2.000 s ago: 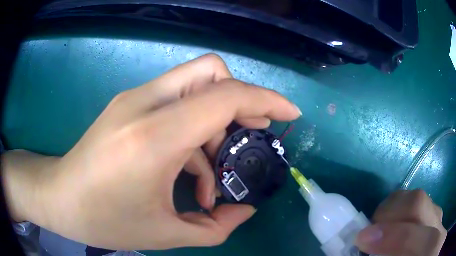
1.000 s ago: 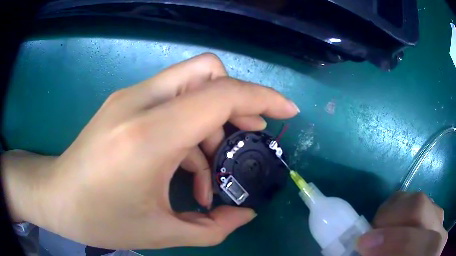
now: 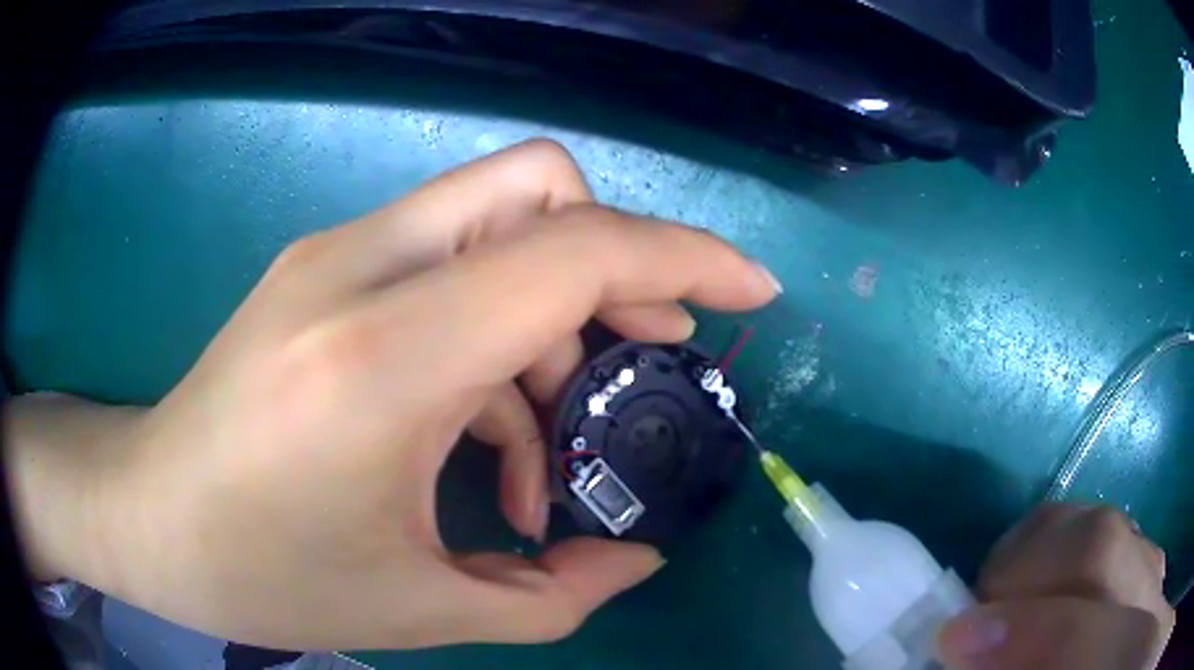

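My left hand (image 3: 354,419) holds a round black speaker unit (image 3: 674,452) by its rim, face up, between thumb and fingers. On its face are a white-edged rectangular socket (image 3: 608,497), white dots at the upper left and white glue (image 3: 719,387) at the upper right rim. A thin red wire (image 3: 736,350) sticks out beside the glue. My right hand (image 3: 1074,589), partly cut off by the lower right edge, holds a translucent white glue syringe (image 3: 875,576). Its thin needle with a yellow-green hub (image 3: 786,482) has its tip at the glue on the rim.
A large shiny black tray (image 3: 629,66) spans the top of the view above the green bench (image 3: 917,327). A clear hose (image 3: 1113,393) curves at the right. A white piece shows at the upper right edge. Grey and clear items lie at the lower left.
The unit and my left hand have shifted very slightly left and down. The syringe has moved down slightly, its needle staying at the white glue on the rim.
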